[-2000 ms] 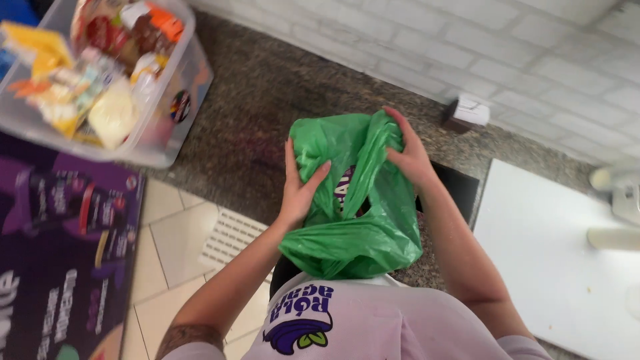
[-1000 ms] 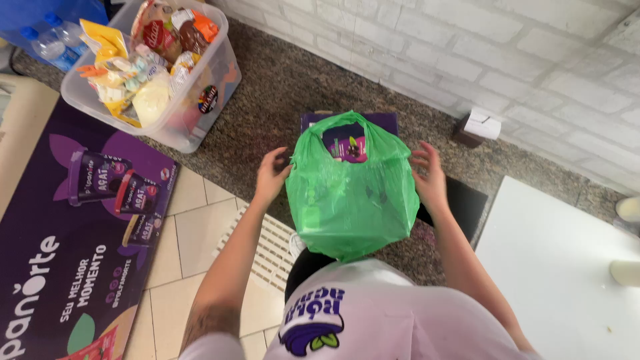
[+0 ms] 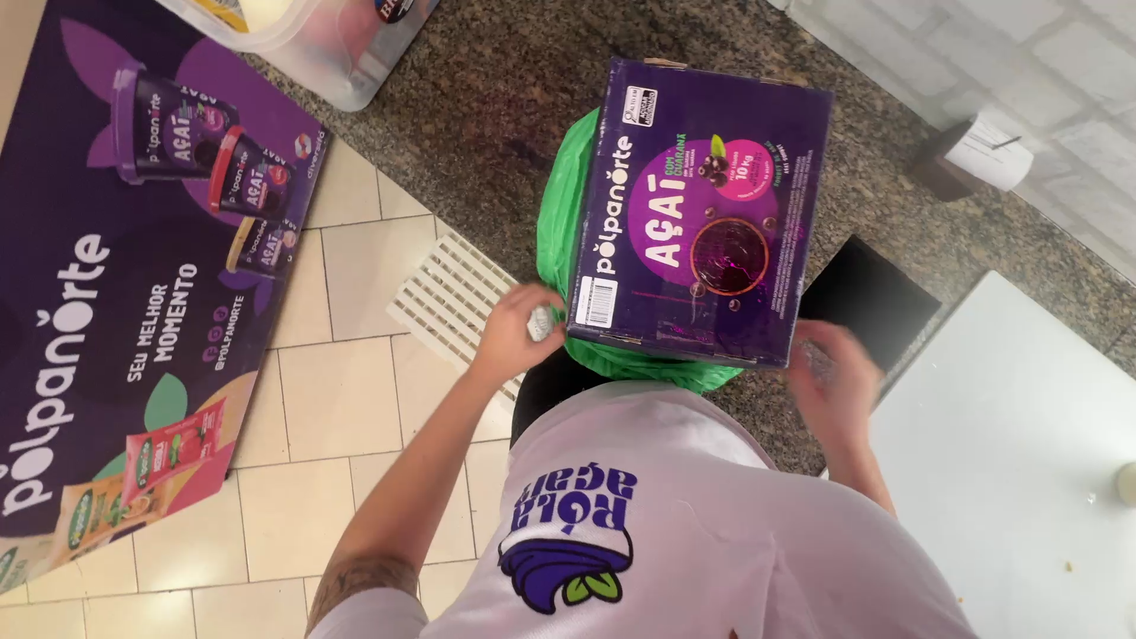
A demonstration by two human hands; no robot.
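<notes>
A purple cardboard açaí box stands at the granite counter, just in front of my body, with its printed face up. Green plastic bag material shows along its left side and its near edge. My left hand pinches a bit of the green bag at the box's lower left corner. Beside the lower right corner is my right hand, blurred, its fingers curled near the box edge; whether it holds any of the bag cannot be told.
A clear plastic bin of packaged goods sits at the counter's upper left. To the right are a dark flat object, a white surface and a small dark holder with white papers by the brick wall. A large printed banner stands at left.
The green bag stood in front of most of the box; now the box's whole printed face shows, with the bag at its left and near sides. Both hands have moved down to the box's near corners.
</notes>
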